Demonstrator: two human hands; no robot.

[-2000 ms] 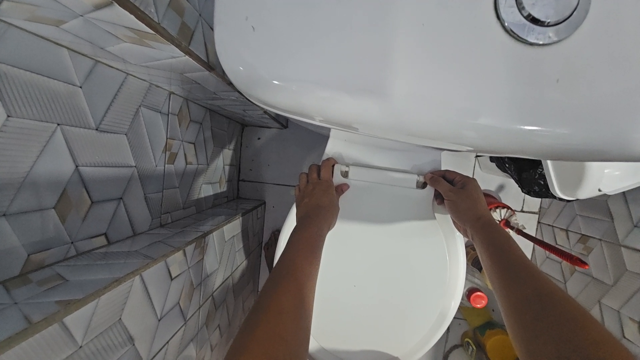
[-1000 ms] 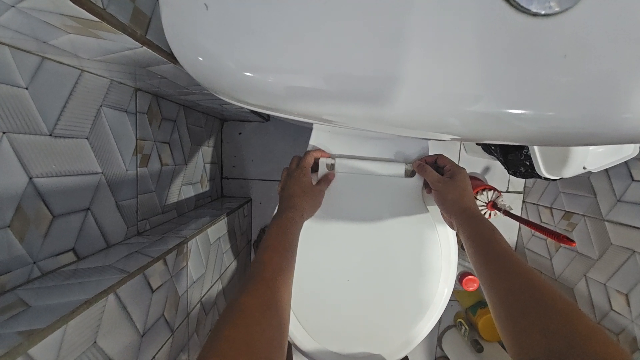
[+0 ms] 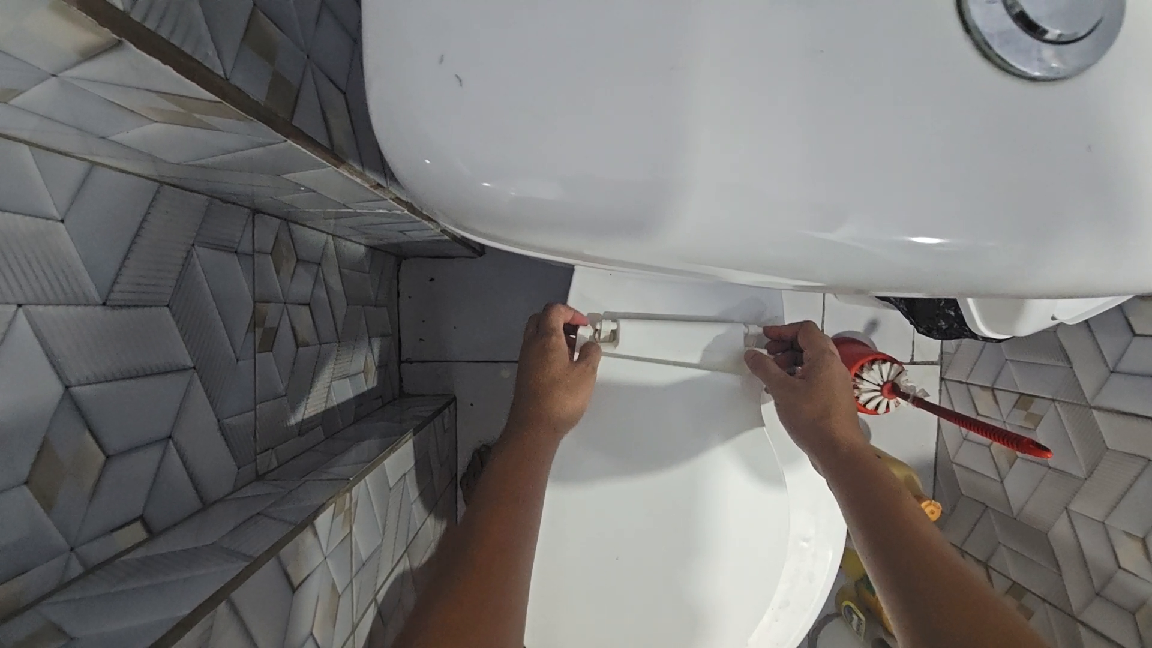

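A white plastic toilet lid (image 3: 661,504) lies down over the bowl, its rear hinge bar (image 3: 679,340) running across below the white ceramic tank (image 3: 702,135). Around the hinge fitting at the bar's left end, my left hand (image 3: 553,373) has its thumb and index finger pinched. At the opposite end, my right hand (image 3: 805,382) grips the right hinge fitting between thumb and fingers. Part of the bowl's rim (image 3: 814,558) shows right of the lid. Small details of both hinge fittings are hidden by my fingertips.
A round chrome flush button (image 3: 1044,31) tops the tank. To the right are a red-handled toilet brush (image 3: 985,430), a black plastic bag (image 3: 936,319) and yellow bottles (image 3: 859,603). A tiled ledge (image 3: 333,486) and tiled wall (image 3: 108,297) border the left side.
The lid has shifted to the left relative to the bowl, and more of the rim shows on its right. Both hands remain at the hinge ends.
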